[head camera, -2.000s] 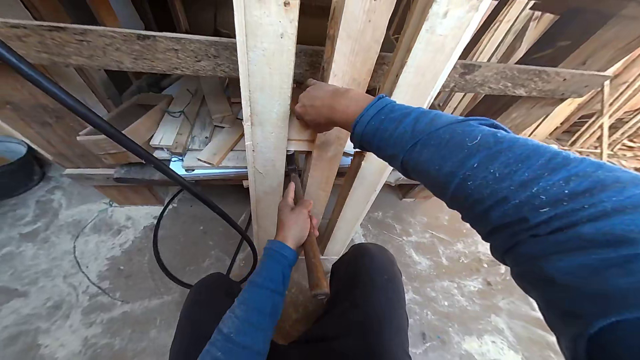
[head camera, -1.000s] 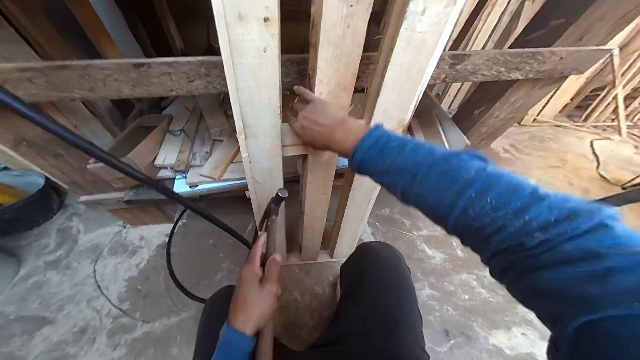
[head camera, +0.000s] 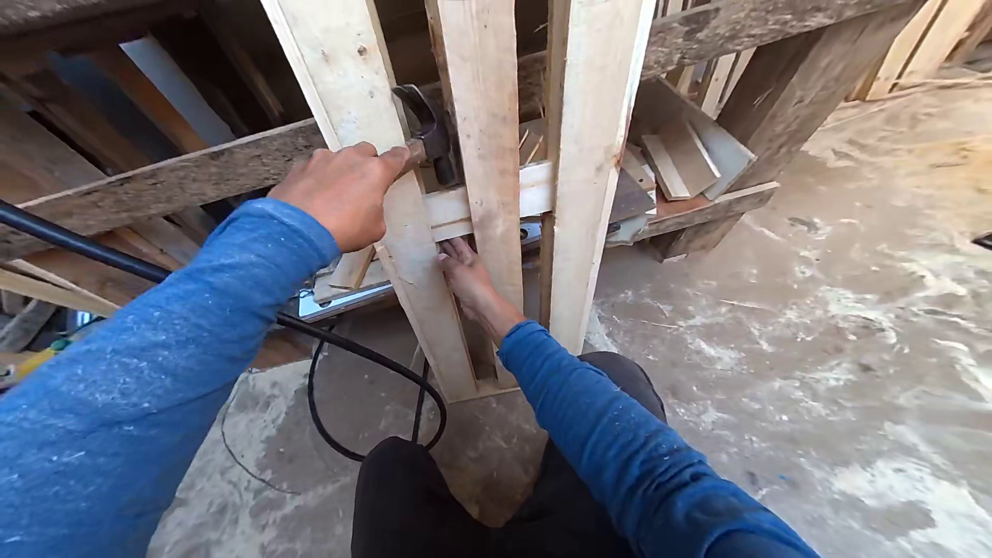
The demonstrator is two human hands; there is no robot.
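My left hand [head camera: 341,194] is closed around the handle of a claw hammer [head camera: 434,136], its head between the left and middle upright boards of a wooden frame. Three long pale boards make up the frame: the left board [head camera: 349,93], the middle board [head camera: 484,101] and the right board [head camera: 601,116]. A short wooden crosspiece [head camera: 535,190] runs behind the middle board, just below the hammer head. My right hand [head camera: 471,280] reaches into the gap between the left and middle boards, its fingertips at the crosspiece's lower edge; whether it holds anything there is hidden.
A rough horizontal rail [head camera: 178,182] crosses behind the frame. Board offcuts [head camera: 678,159] lie on a low shelf at the right. A black hose [head camera: 372,356] loops over the concrete floor [head camera: 759,372] at left. My knees are on both sides of the frame's lower end.
The left hand has raised the hammer from low beside the left board to the crosspiece. The right hand has moved from above the crosspiece to below it. The view has shifted.
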